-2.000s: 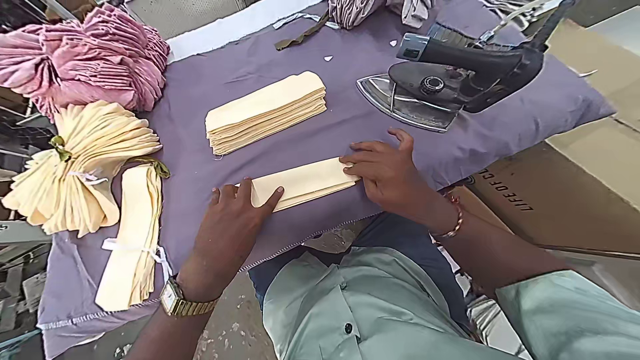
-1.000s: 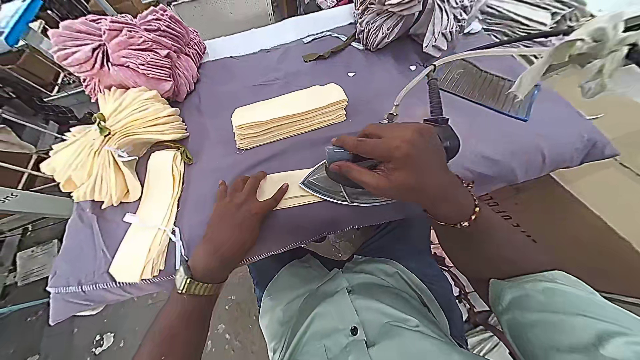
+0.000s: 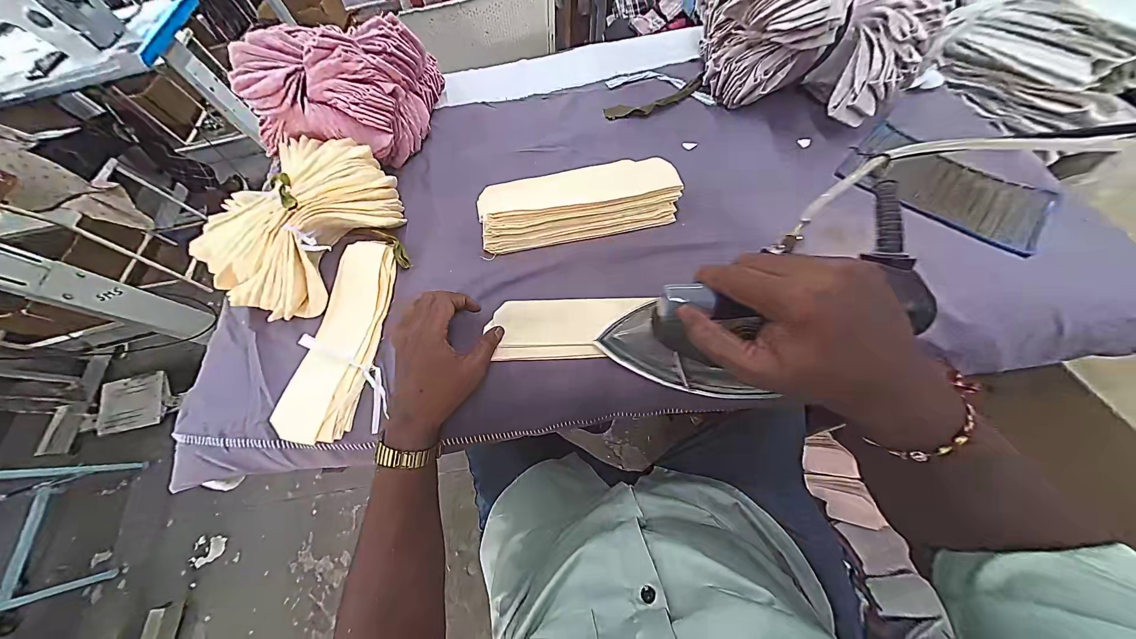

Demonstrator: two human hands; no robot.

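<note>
My right hand [image 3: 799,328] is closed round the handle of an electric iron [image 3: 692,368], whose pointed soleplate lies on the right part of a folded cream fabric piece [image 3: 568,330]. At that piece's left end rests my left hand [image 3: 444,359], thumb touching the edge, fingers bent and apart. Behind the piece lies a neat stack of cream fabric pieces [image 3: 581,209]. To the left are a cream bundle tied with white string [image 3: 333,342] and a fanned cream bundle [image 3: 302,222].
A purple cloth [image 3: 550,275] covers the padded ironing table. Pink fabric [image 3: 337,84] is bunched at the back left, greyish bundles [image 3: 781,49] at the back right. A blue-edged iron rest [image 3: 963,191] lies at the right. The iron's cable runs off to the right.
Two seconds ago the iron stood at the back right and my right hand was on the cream piece; now that hand grips the iron on it. Since one second ago, the iron has shifted right along the piece.
</note>
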